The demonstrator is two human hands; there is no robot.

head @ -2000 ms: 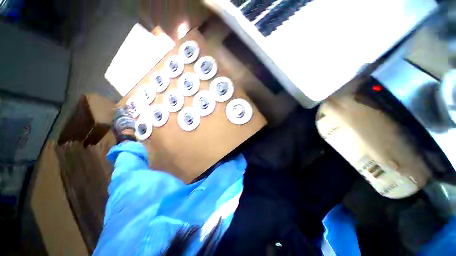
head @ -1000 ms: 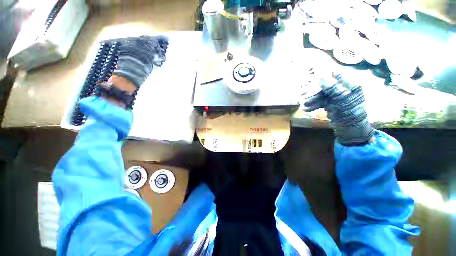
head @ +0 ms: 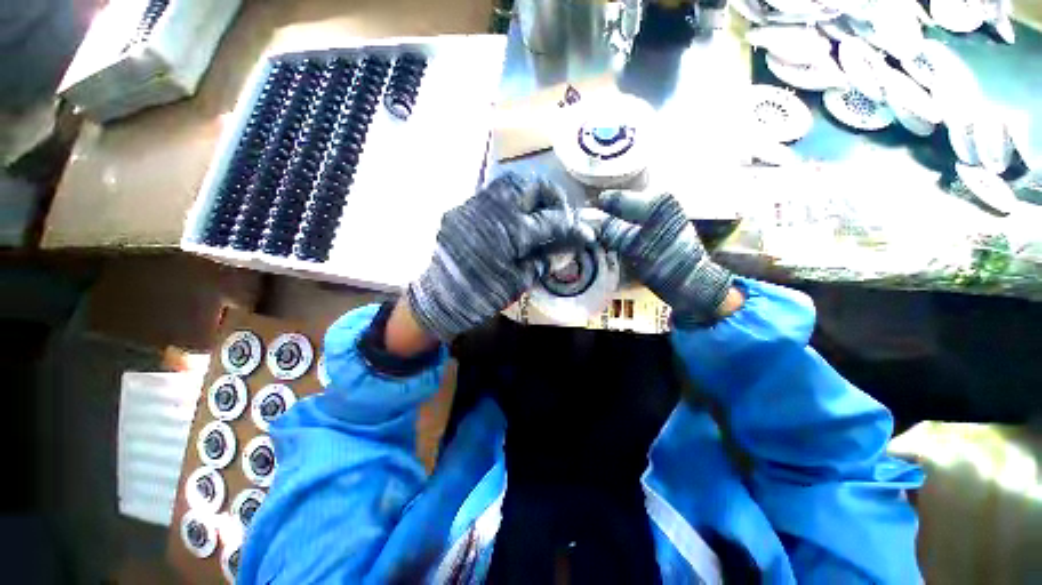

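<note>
My left hand (head: 486,246), in a grey knitted glove, holds a pale disc (head: 568,299) with a dark ring at its centre, in front of the machine plate. My right hand (head: 663,246), also gloved, grips the same disc at its upper right edge. The fingertips of both hands meet above the dark ring and partly hide it. The fixture (head: 603,138), a thick white round piece with a dark centre, sits on the plate just beyond my hands. The parts tray (head: 394,206) at left holds rows of small black rings (head: 265,154).
Loose pale discs (head: 780,113) lie piled at upper right. Finished assemblies (head: 273,406) stand in rows on a cardboard sheet (head: 394,451) at lower left, beside a white paper sheet (head: 157,440). A white box (head: 171,69) is at upper left. A metal cylinder (head: 560,25) stands behind the fixture.
Both hands have come together in front of the fixture, the left from the tray and the right from the disc side. They now hold a disc with a dark ring at its centre.
</note>
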